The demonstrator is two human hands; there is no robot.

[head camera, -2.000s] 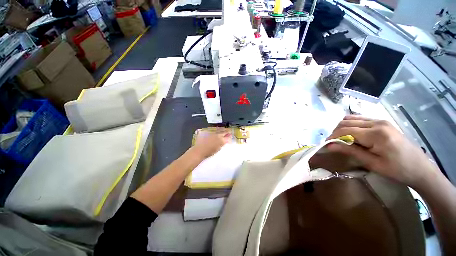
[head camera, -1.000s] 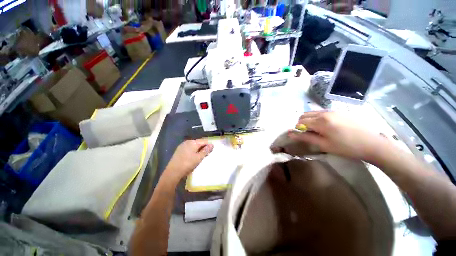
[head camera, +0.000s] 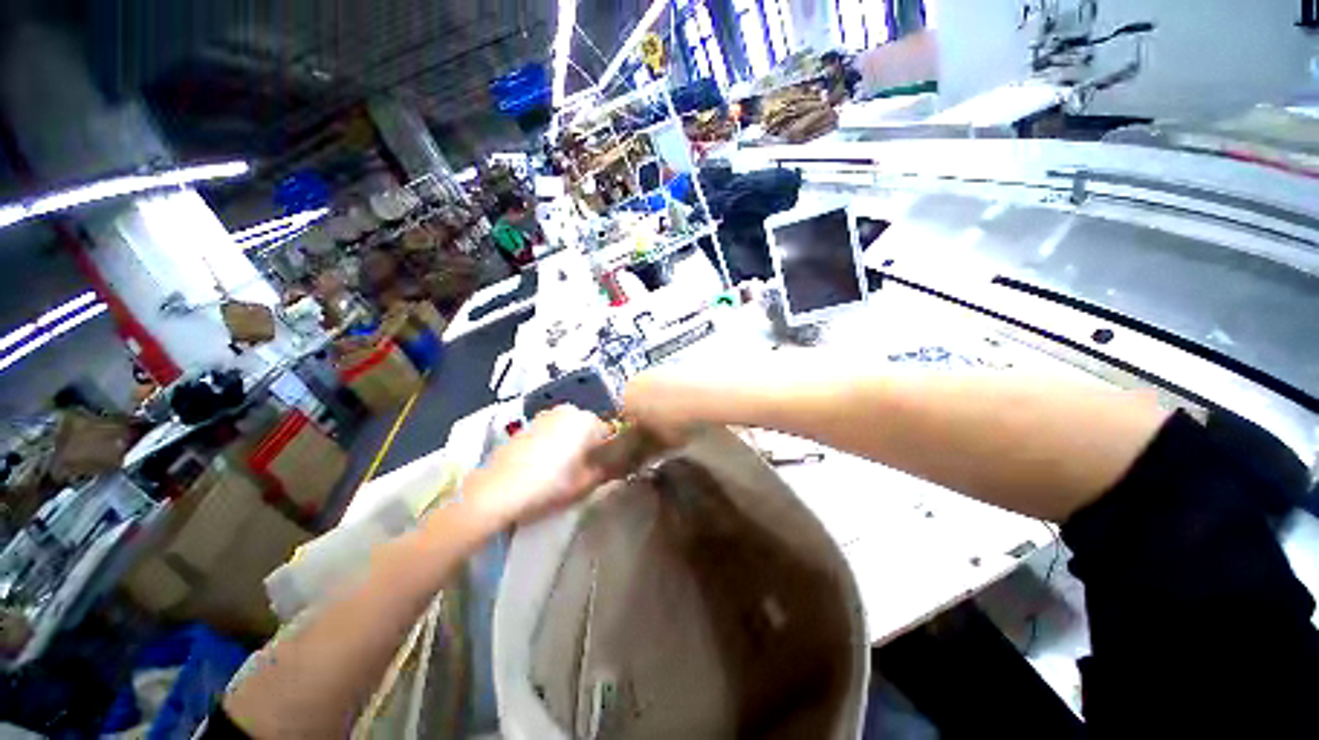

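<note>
A beige bag body (head camera: 694, 578), opened as a pouch with a brown inside, stands close in front of me. My left hand (head camera: 557, 455) grips its far rim from the left. My right hand (head camera: 658, 405) holds the same rim just to the right, close to my left hand. A bit of yellow binding shows between the hands. The fingertips are blurred. The dark grey front cover of the sewing machine head (head camera: 572, 393) shows just behind my hands. The needle area and clamp plate are hidden behind the hands and bag.
A white-framed screen (head camera: 819, 263) stands beyond the white table (head camera: 926, 557). A slim tool (head camera: 793, 458) lies on the table, right of the bag. More beige bag bodies (head camera: 347, 549) lie at left. Cartons (head camera: 217, 542) and a blue crate (head camera: 181, 680) are further left. A person (head camera: 512, 239) is far off.
The view has tilted up and turned. My left hand has left the clamp plate and taken hold of the bag rim. My right hand has moved left with the rim, beside the left.
</note>
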